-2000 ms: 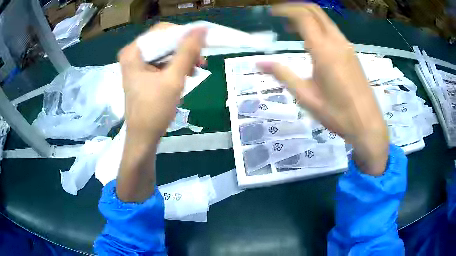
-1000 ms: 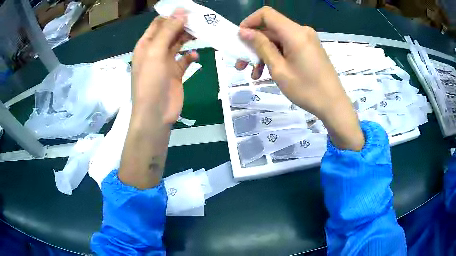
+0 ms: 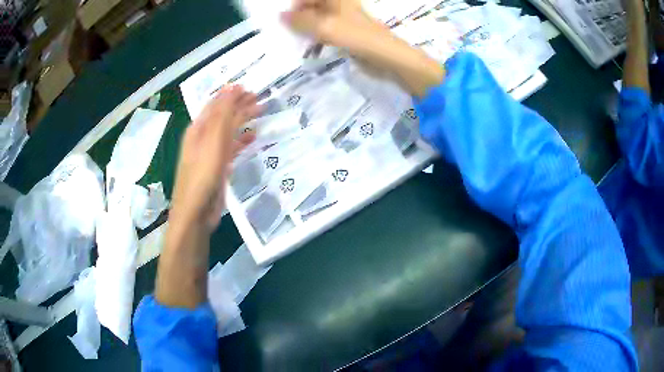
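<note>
A white tray (image 3: 327,229) lies tilted in view on the dark green surface, covered with overlapping bagged devices (image 3: 263,212) with small printed symbols. My left hand (image 3: 211,149) is at the tray's left edge, blurred, fingers apart, with nothing seen in it. My right hand (image 3: 331,25) is over the tray's far side near the top of the picture, blurred. A white sleeve (image 3: 261,10) shows at its fingertips, cut off by the top edge; whether the fingers grip it is hard to tell.
Loose empty sleeves (image 3: 231,287) lie by my left forearm. A crumpled clear plastic bag (image 3: 58,221) and long white film (image 3: 116,254) lie at left. Another tray (image 3: 582,36) stands at upper right. Another person's arm (image 3: 637,62) shows at right. Cartons (image 3: 54,76) are at upper left.
The view has turned, so the tray appears tilted. My hands have moved apart; my left hand has left the sleeve and lowered to the tray's left side. My right hand has moved up over the tray.
</note>
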